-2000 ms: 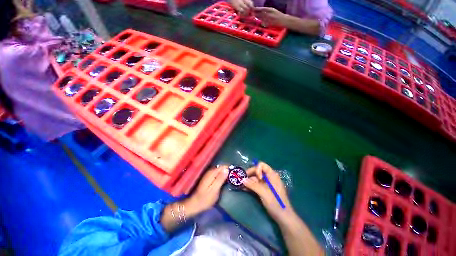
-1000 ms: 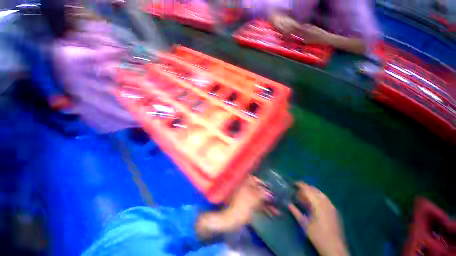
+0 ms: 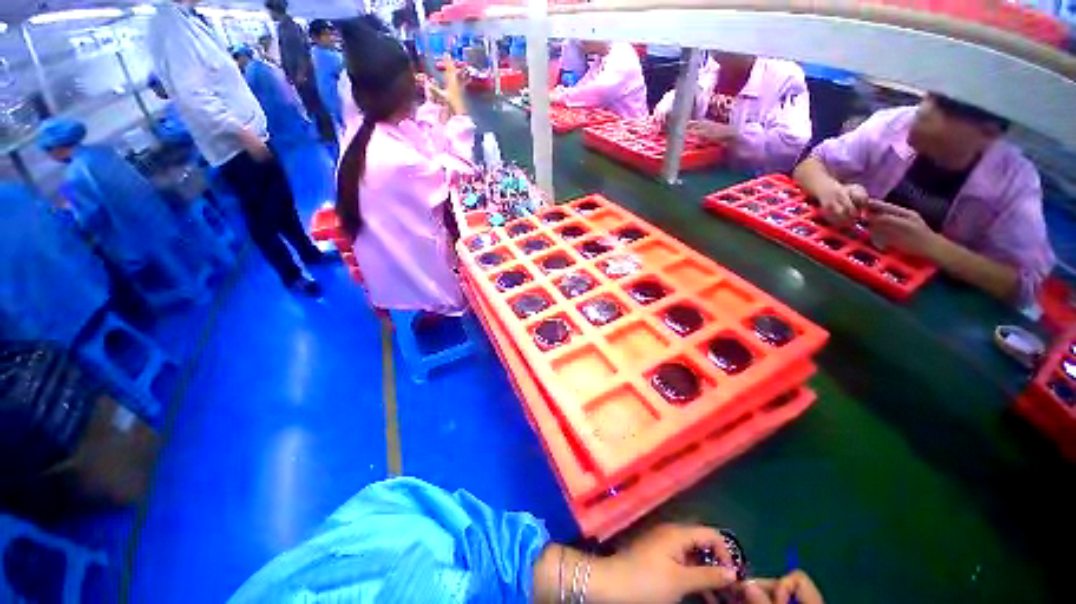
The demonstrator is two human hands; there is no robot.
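Observation:
My left hand (image 3: 661,566) is at the bottom edge, its fingers closed around a round dark watch head (image 3: 717,552). My right hand (image 3: 785,588) is mostly cut off by the bottom edge; its fingertips are beside the watch head, and a small bit of the blue tool (image 3: 793,559) shows at them. The stacked red-orange foam trays (image 3: 661,470) stand just beyond my left hand. The top tray has dark discs in many pockets and several empty pockets at its near and right side.
Red trays (image 3: 909,278) and a pale tape roll (image 3: 1018,342) lie across the dark green bench (image 3: 897,437). People in pink smocks sit around it. A raised shelf on posts (image 3: 540,118) runs above. Blue floor and a blue stool (image 3: 427,345) are at left.
The view has swung up and left, so the hands and foam stack sit differently in the picture. The right-hand tray has gone out of view. The people and shelf now show.

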